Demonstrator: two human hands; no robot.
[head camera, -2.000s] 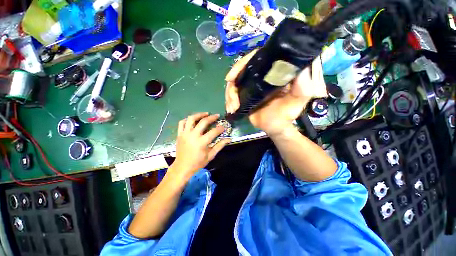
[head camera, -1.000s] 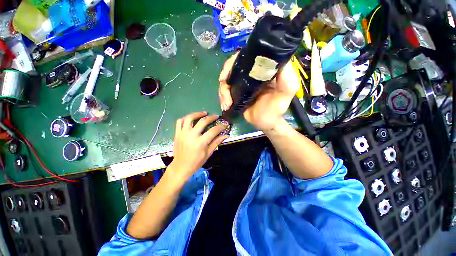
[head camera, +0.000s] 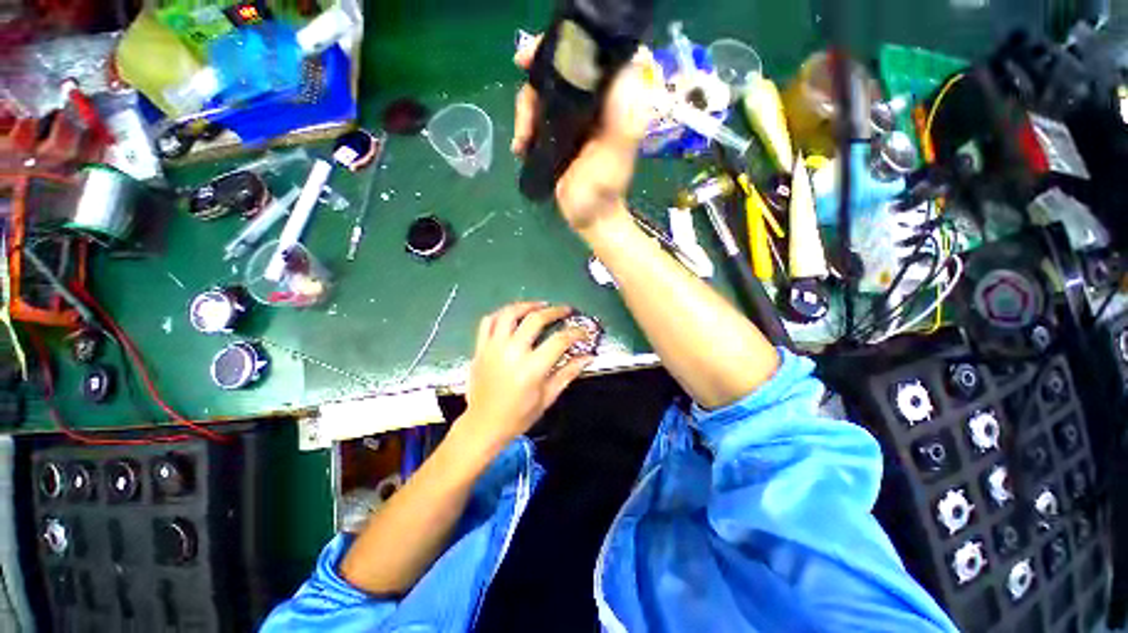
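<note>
My left hand (head camera: 520, 371) lies at the front edge of the bench, its fingers around a small round unit (head camera: 579, 336) with a silvery patterned face on its right side. My right hand (head camera: 600, 148) is raised over the back of the bench, blurred, and holds the black electric screwdriver (head camera: 575, 93) with a pale label. The screwdriver's upper end is cut off by the picture's top edge. Its tip is away from the round unit.
Clear cups (head camera: 461, 139), dark round units (head camera: 427, 236) and a blue box (head camera: 680, 105) stand on the green bench (head camera: 371, 309). Yellow-handled tools (head camera: 756, 229) and cables lie at right. Black foam trays (head camera: 111, 581) are on both sides; the right tray holds star-edged parts (head camera: 914, 402).
My right hand and the screwdriver have moved up and away from the round unit, toward the back of the bench. My left hand stays on the unit. The view has shifted slightly.
</note>
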